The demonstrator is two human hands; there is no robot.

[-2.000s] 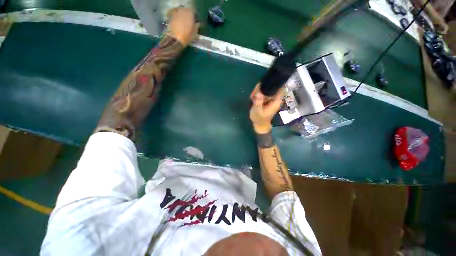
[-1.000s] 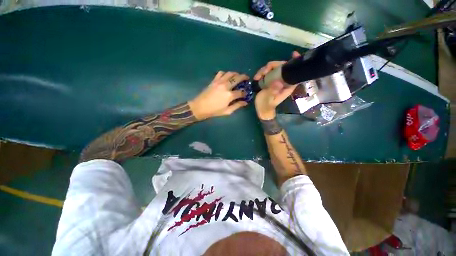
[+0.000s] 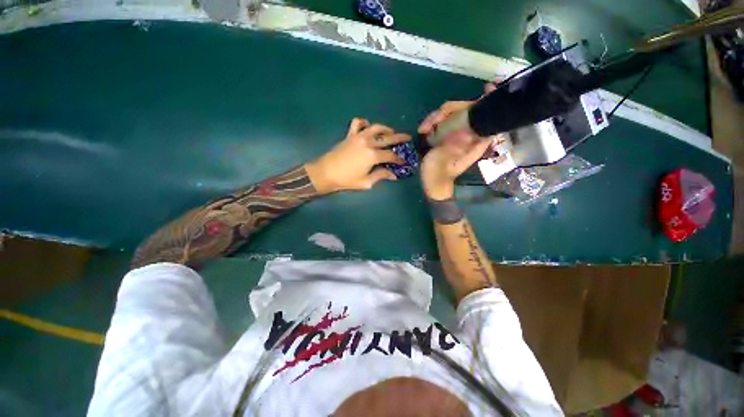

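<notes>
A small round dark blue unit point(image 3: 404, 160) is on the bench, held under the fingers of my left hand point(image 3: 356, 159). My right hand point(image 3: 453, 147) is closed around the pale nose of the electric screwdriver point(image 3: 522, 106), a thick black cylinder that slants up to the right. The driver's dark tip is at the right edge of the blue unit; whether it touches a screw cannot be seen. The silver-white screw feeder point(image 3: 545, 140) stands just right of my right hand, partly hidden behind the driver.
A clear plastic bag point(image 3: 545, 181) lies in front of the feeder. A red bag point(image 3: 685, 204) lies at the far right. A worn white rail point(image 3: 383, 50) separates the bench from the green belt, where blue units point(image 3: 545, 41) lie. Brown cardboard point(image 3: 571, 326) is below the bench edge.
My left hand has come from the belt beyond the rail to the bench and holds the blue unit. The driver has swung from the feeder to the unit. Units on the belt have shifted left.
</notes>
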